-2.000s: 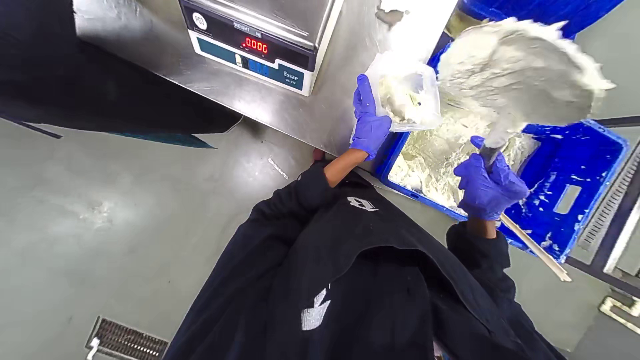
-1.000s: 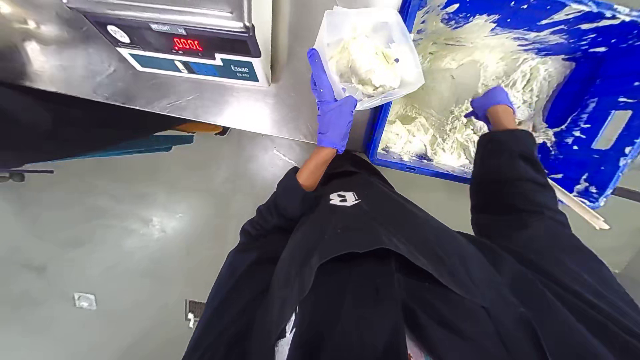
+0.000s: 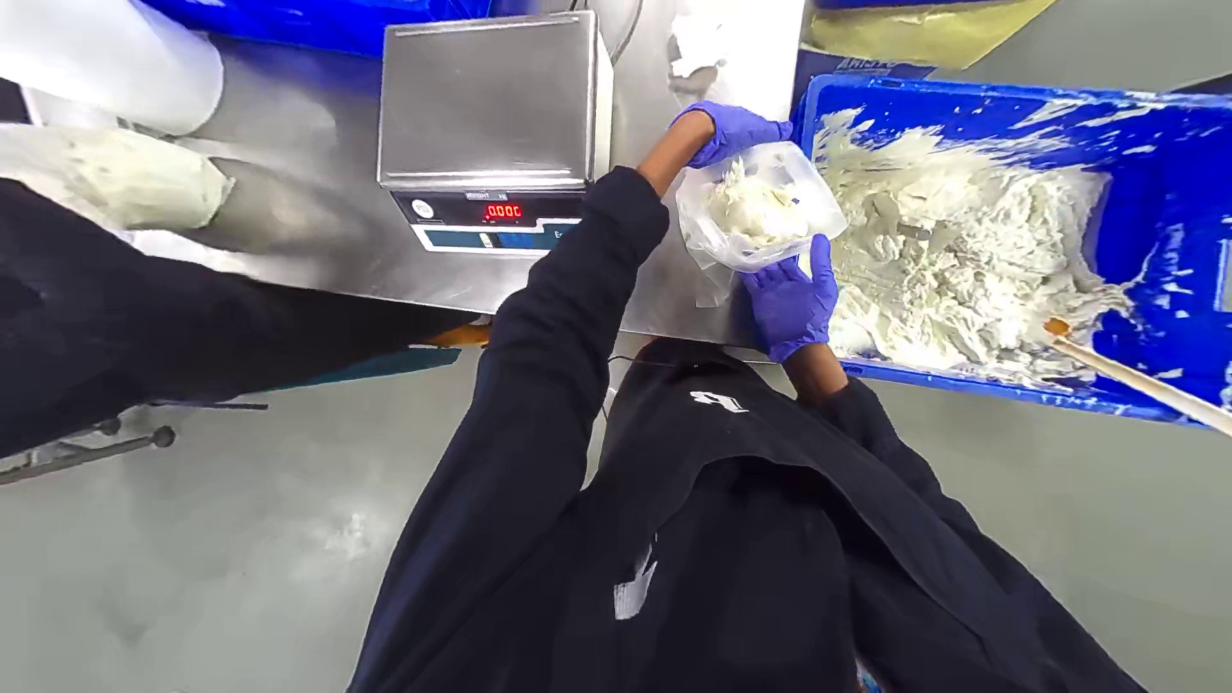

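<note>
Between my gloved hands is a clear plastic bag (image 3: 698, 241) spread open, with pale cream-like paste (image 3: 760, 210) inside. My left hand (image 3: 736, 133) grips the bag's far rim. Against its near right side rests my right hand (image 3: 794, 296), thumb raised and fingers partly under the plastic; how firmly it holds is unclear. Right of the bag, a blue plastic crate (image 3: 972, 101) holds a thick mass of the same-looking paste (image 3: 953, 250). A wooden stick (image 3: 1145, 380) leans over the crate's near right edge, its orange-brown tip at the paste.
A digital weighing scale (image 3: 491, 106) with a steel platform stands left of the bag on the steel table (image 3: 318, 231). Farther left are a white container (image 3: 115, 67) and a filled bag (image 3: 135, 183). A dark-clothed person (image 3: 144, 318) stands at the left.
My right hand has left the paste in the crate and come to the bag. My left hand has shifted from the bag's left side to its far rim. The paddle-like tool seen earlier is no longer in my right hand.
</note>
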